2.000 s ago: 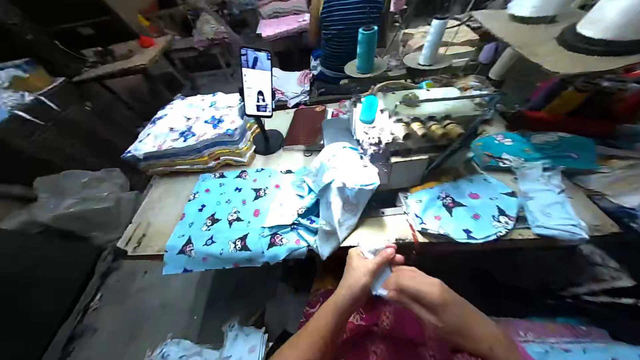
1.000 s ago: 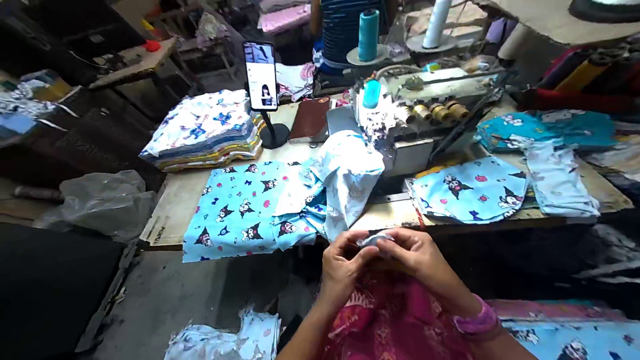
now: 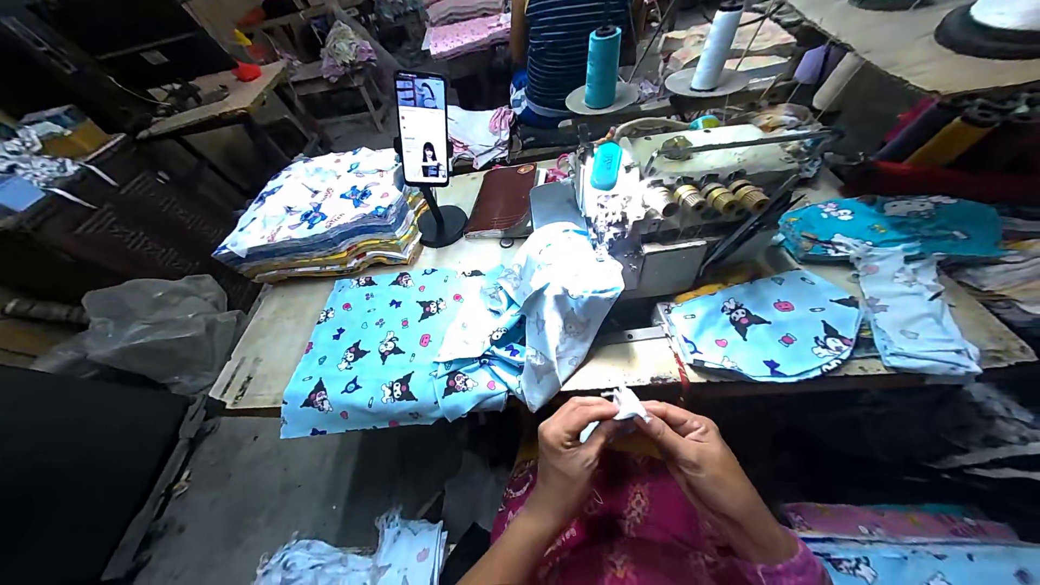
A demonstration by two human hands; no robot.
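My left hand [image 3: 573,455] and my right hand [image 3: 691,447] pinch a small piece of white or pale blue fabric [image 3: 626,405] between them, just in front of the table edge. Behind them a light blue printed cloth [image 3: 357,357] lies on the table, its bunched part [image 3: 569,305] by the overlock sewing machine [image 3: 674,195]. Right of the machine's front lies a stack of curved blue cut pieces [image 3: 768,325], with pale narrow fabric pieces [image 3: 914,309] beside it.
A phone [image 3: 422,130] on a stand and a stack of printed fabric [image 3: 325,211] are on the table [image 3: 260,349]. Thread cones [image 3: 603,69] rise behind the machine. A person in a striped top [image 3: 577,49] is beyond. More cut fabric [image 3: 926,561] lies low at the right.
Both hands have come up from lower down, and the small fabric piece between them now stands up at the fingertips. The cloth on the table looks unmoved.
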